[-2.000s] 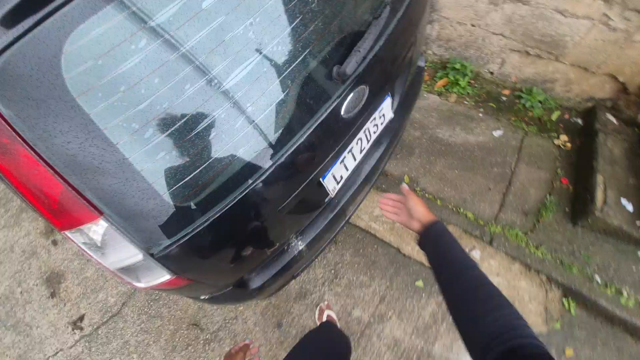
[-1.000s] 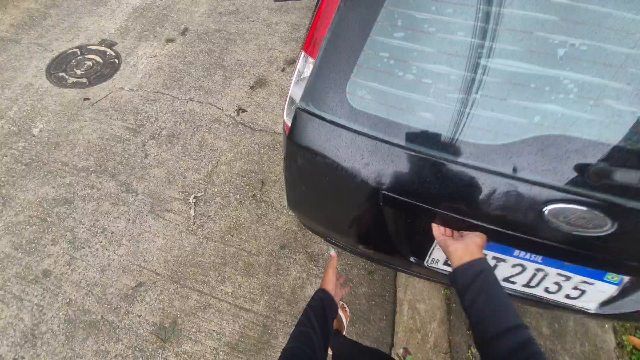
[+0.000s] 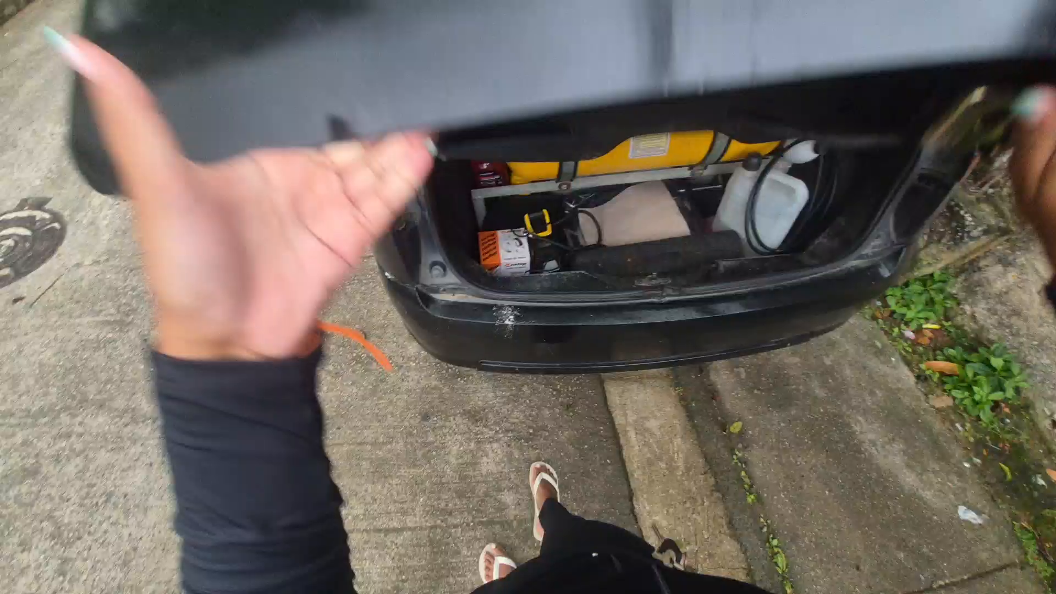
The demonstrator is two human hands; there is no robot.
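The black car's tailgate (image 3: 528, 58) is raised across the top of the view, blurred. My left hand (image 3: 239, 231), palm up with fingers spread, is at its lower edge at left. My right hand (image 3: 1038, 157) is cut off by the right border, near the tailgate's right end; its hold is hidden. Below lies the uncovered boot. Inside are a yellow gas cylinder (image 3: 610, 157) strapped to a metal frame, a whitish plastic jug (image 3: 763, 202) with a black hose, a beige flat piece (image 3: 635, 214) and an orange and white box (image 3: 503, 252).
The black rear bumper (image 3: 643, 334) has a scuff at left. Beneath it, a kerb (image 3: 668, 462) runs beside my sandalled feet. Weeds (image 3: 982, 379) grow along the wall at right. A manhole cover (image 3: 29, 239) lies in the pavement at far left.
The tailgate has gone from closed to raised, showing the boot. My hands have moved up with it; one second ago my right hand was at the tailgate by the number plate.
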